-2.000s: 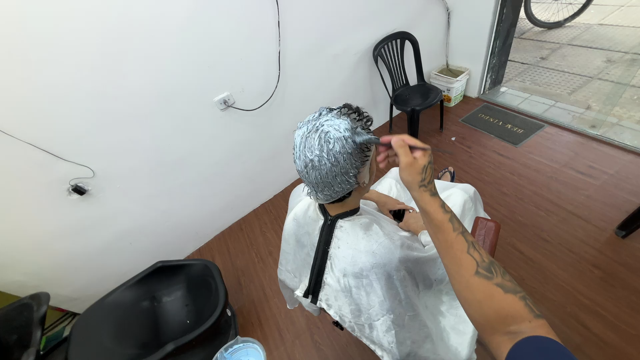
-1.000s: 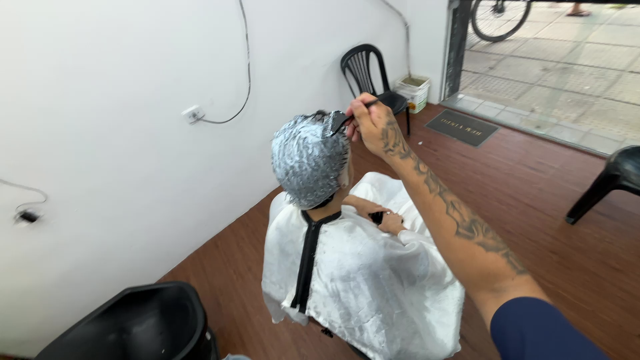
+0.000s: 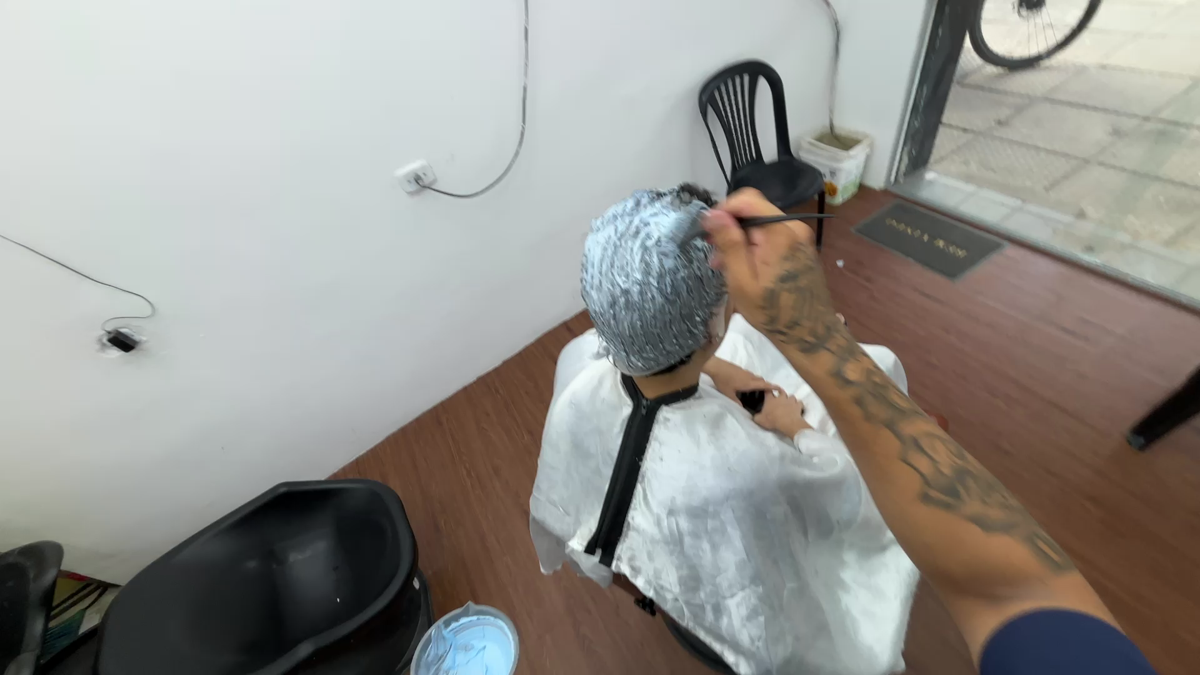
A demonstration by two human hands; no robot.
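My right hand [image 3: 761, 246] grips a dark tint brush [image 3: 773, 220], its bristle end against the upper right of a seated person's head. Thick pale-blue cream coats the person's hair [image 3: 647, 281], with some dark curls showing at the front top. A white cape [image 3: 741, 506] with a black neck closure covers the person, who holds a dark phone [image 3: 751, 401] in the lap. At the bottom edge is a bowl of pale-blue cream [image 3: 467, 643]; whether my left hand holds it is hidden, as that hand is not visible.
A black shampoo basin [image 3: 267, 572] stands at lower left. A black plastic chair [image 3: 769, 173] and a white bucket [image 3: 837, 167] stand by the back wall. A doormat [image 3: 928, 240] lies near the doorway, with a bicycle wheel outside. Part of black furniture shows at right.
My right hand and the brush stay at the top right of the head throughout, with the brush angle changing. The cream bowl, barely visible one second ago, shows again as the view shifts.
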